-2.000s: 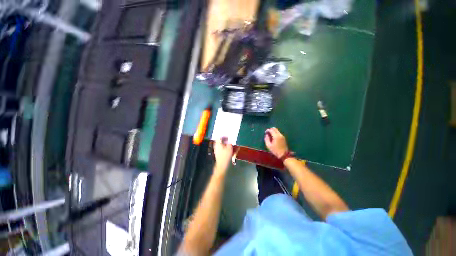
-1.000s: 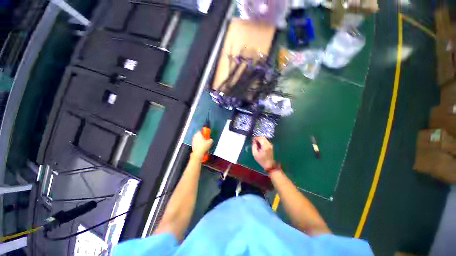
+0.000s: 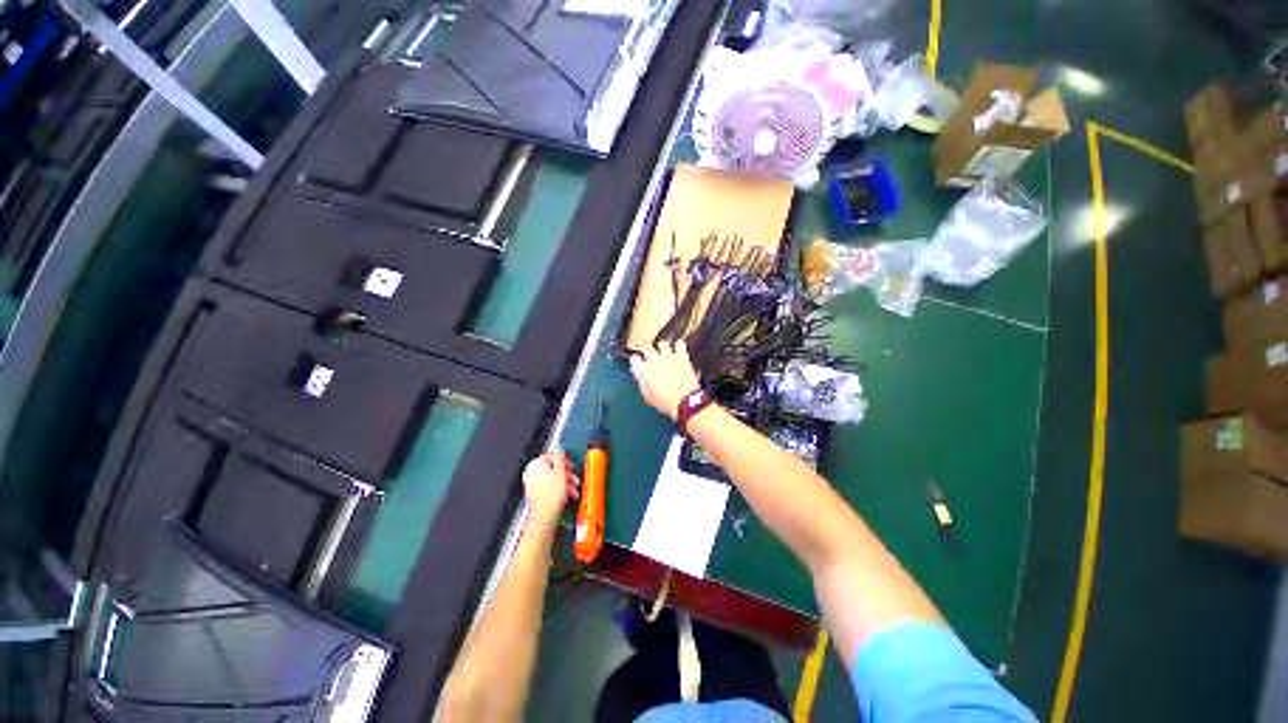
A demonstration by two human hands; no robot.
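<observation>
The orange corded hand tool point(image 3: 591, 506) lies on the green table near its left edge, tip pointing away from me. My left hand point(image 3: 550, 483) is just left of it, off the tool, fingers loosely curled and seemingly empty. My right hand point(image 3: 665, 379) reaches to the near left end of the cable bundle point(image 3: 735, 318), a heap of black leads partly on a cardboard sheet point(image 3: 711, 212). Its fingertips meet the leads; whether they grip one is unclear. The screw trays point(image 3: 706, 455) are partly hidden by my right forearm. A white paper sheet point(image 3: 684, 520) lies nearer me.
Dark panels point(image 3: 269, 424) on black pallets line the left. A pink fan point(image 3: 764, 130), a blue bin point(image 3: 863, 191), plastic bags point(image 3: 985, 233) and an open carton point(image 3: 997, 130) are at the table's far end. A small light-and-dark item point(image 3: 942, 507) lies right. Cartons point(image 3: 1237, 480) stand far right.
My left hand has let go of the orange tool, which now lies on the table. My right hand has moved from beside the screw trays forward and left to the leads. The view has shifted.
</observation>
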